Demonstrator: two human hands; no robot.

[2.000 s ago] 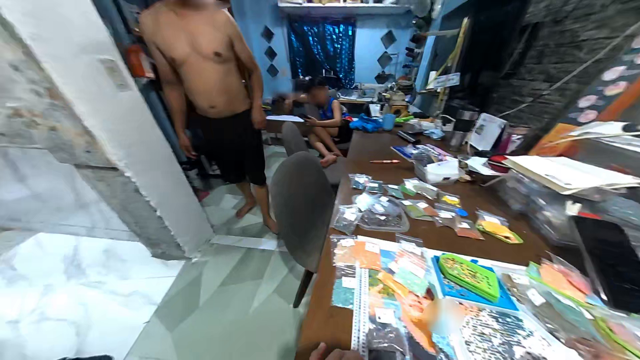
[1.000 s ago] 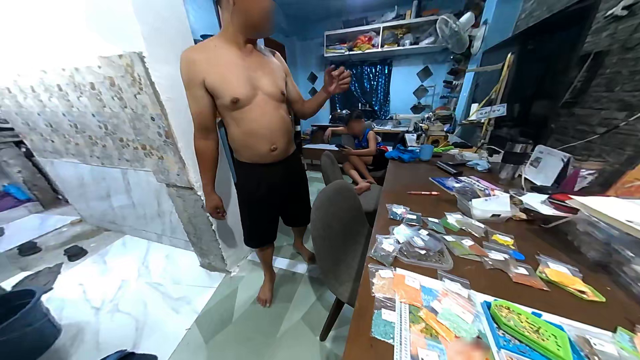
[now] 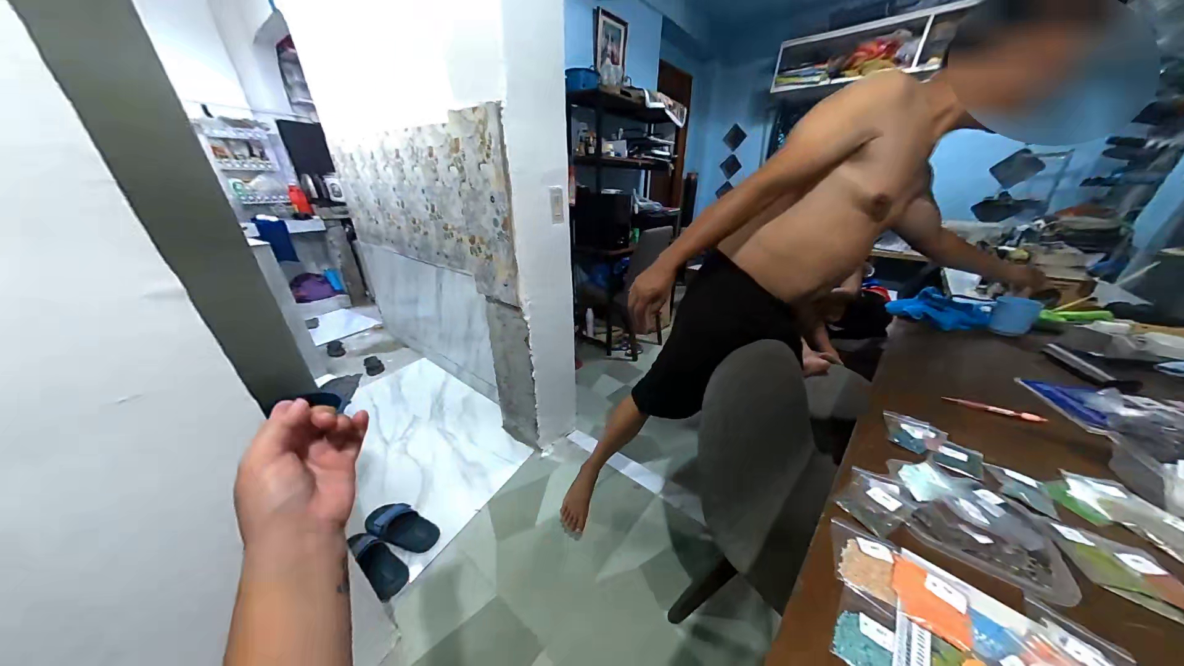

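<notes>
My left hand (image 3: 301, 467) is raised at the left, palm turned up and fingers curled, beside the white wall; nothing shows in it. My right hand is out of view. At the lower right, small labelled plastic bags of orange beads (image 3: 930, 597), teal beads (image 3: 862, 638) and tan beads (image 3: 867, 566) lie on the brown wooden table (image 3: 980, 370). Farther along it are a clear plastic tray (image 3: 994, 536) with bags on it and a red pen (image 3: 994, 409).
A shirtless person (image 3: 814, 194) in black shorts leans over the table's far end, one hand near a blue cup (image 3: 1015, 314). A grey chair (image 3: 754, 453) stands at the table's left side. Dark slippers (image 3: 402, 527) lie on the floor, near the white pillar (image 3: 541, 231).
The standing person now leans toward the table's far end with an arm stretched out. My left hand has come into view. The view has turned left.
</notes>
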